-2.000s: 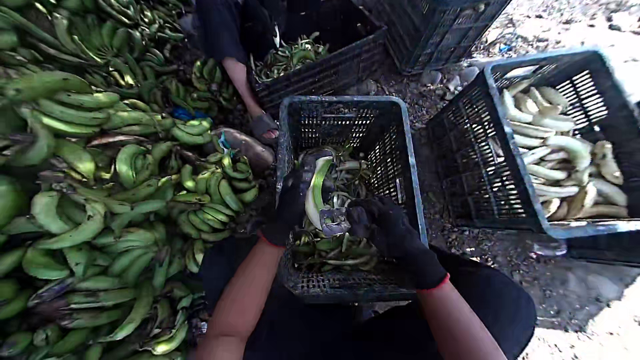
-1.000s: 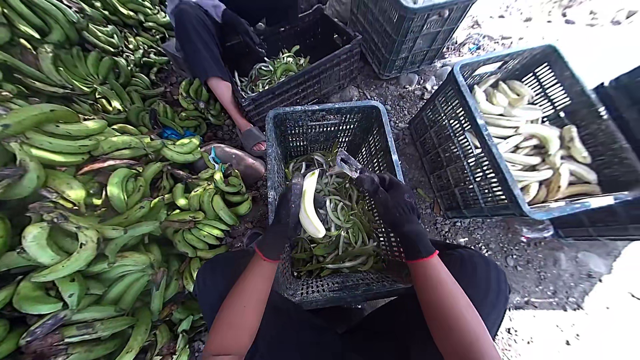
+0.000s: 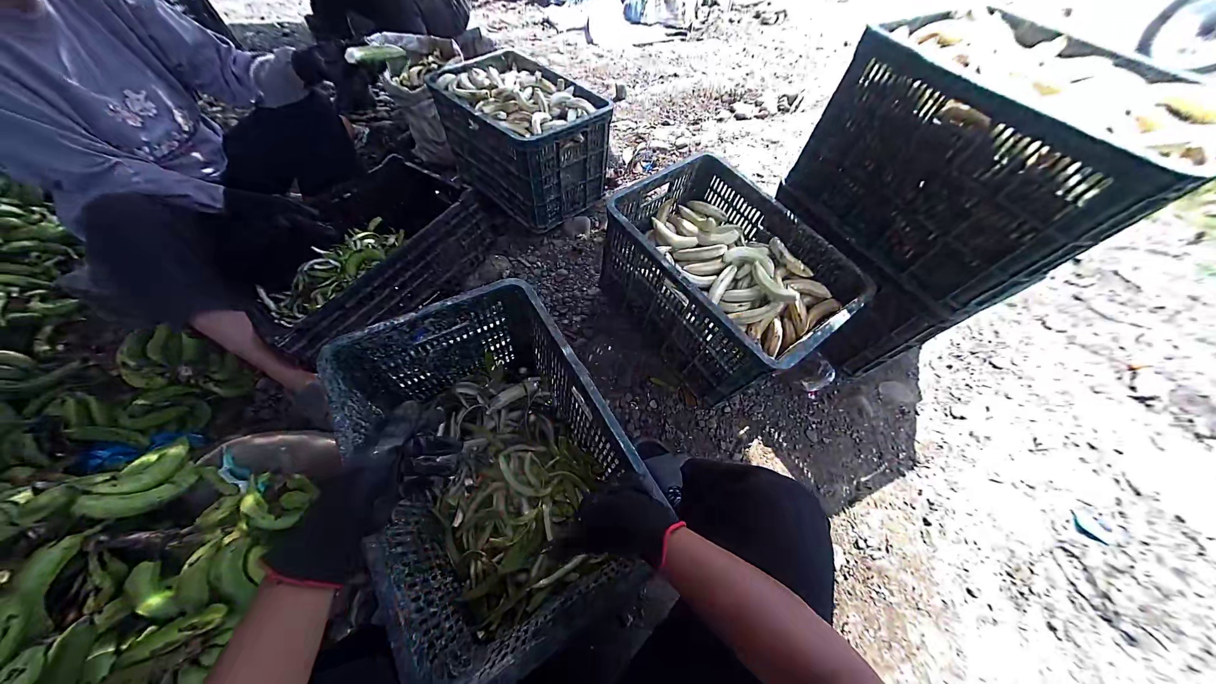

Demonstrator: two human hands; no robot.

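Note:
Both my hands wear dark gloves with red cuffs. My left hand point(image 3: 366, 489) is blurred over the left side of a dark plastic crate point(image 3: 589, 394); whether its fingers hold anything is unclear. Strips of green plantain peel point(image 3: 518, 475) lie in that crate between my hands. At the crate's right side is my right hand point(image 3: 622, 518), its fingers in shadow and any tool in them hidden. Beyond, to the right, peeled plantains point(image 3: 750, 271) lie in a second crate point(image 3: 655, 271). Unpeeled green plantains point(image 3: 142, 484) are heaped at the left.
Another person point(image 3: 142, 123) sits at the upper left, a gloved hand near a partly peeled plantain point(image 3: 375, 55), beside a tilted crate of peels point(image 3: 389, 294). A full crate point(image 3: 532, 152) stands farther back. A stacked, overfilled crate point(image 3: 931, 171) rises at the right on stony ground.
The peeled plantain my left hand held a second ago no longer shows there. My hands are farther apart, with the right at the crate's side. The view has swung up and right.

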